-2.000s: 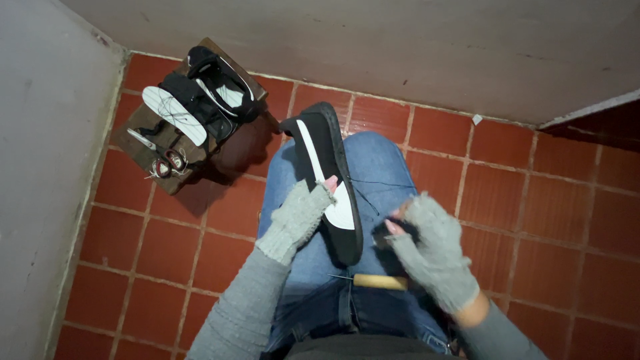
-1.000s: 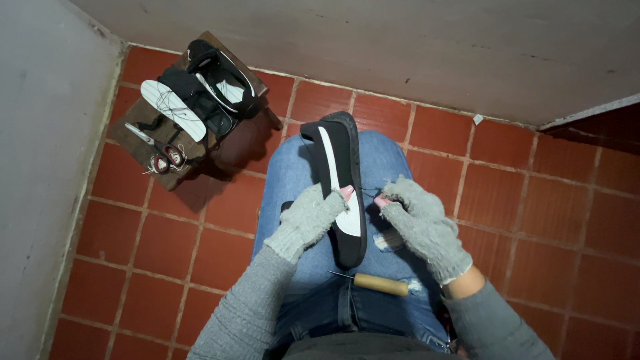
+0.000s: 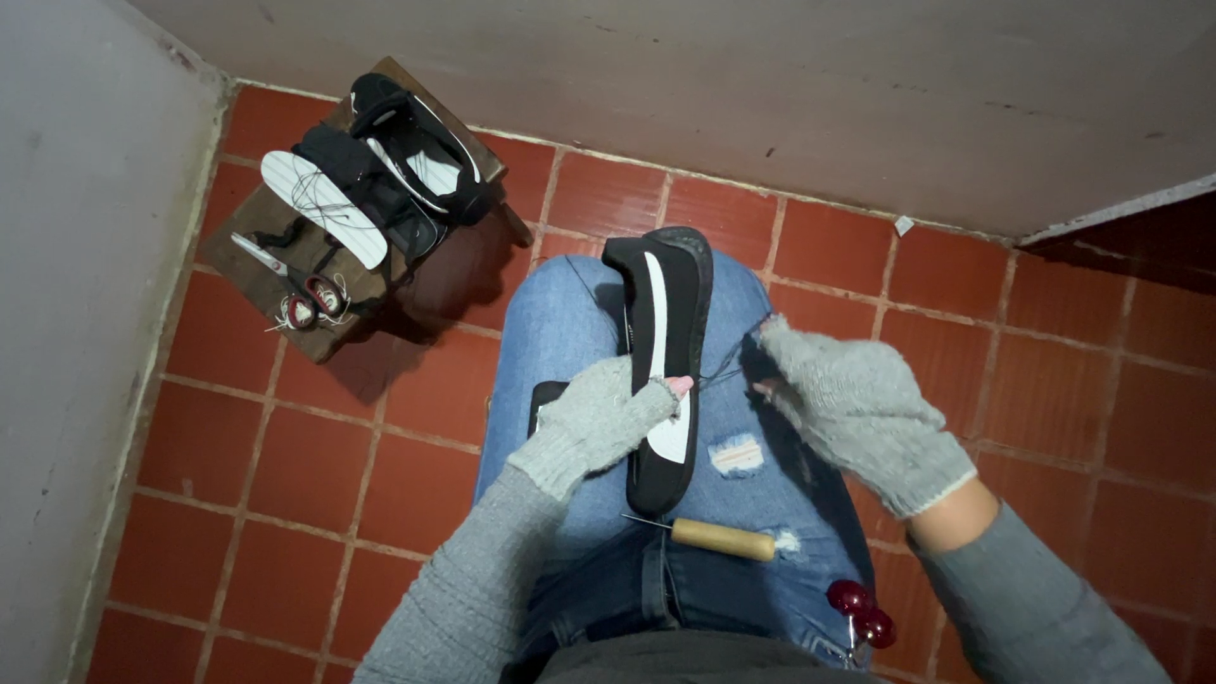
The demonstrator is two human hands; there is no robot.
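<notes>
My left hand (image 3: pixel 608 413), in a grey fingerless knit glove, grips a black and white shoe (image 3: pixel 676 332) that lies on its side along my lap, its dark sole edge facing right. To the right of the shoe, my right hand (image 3: pixel 765 356), gloved alike, is raised over the thigh. Dark thread (image 3: pixel 724 366) runs between the shoe and this hand; whether the fingers pinch it is hard to see. An awl with a wooden handle (image 3: pixel 724 540) rests across my lap below the shoe's near end. Another black piece (image 3: pixel 544 397) shows partly behind my left hand.
At the upper left, a wooden stool (image 3: pixel 249 223) bears another black shoe (image 3: pixel 461 142), a white insole-shaped piece (image 3: pixel 323 207) with dark thread, black material and scissors (image 3: pixel 285 275). Dark red balls (image 3: pixel 860 613) hang at my right hip. Walls border the tiled floor.
My right hand has moved away from the shoe, up and to the right, since a second ago. My left hand has stayed on the shoe. The dark red balls have come into view.
</notes>
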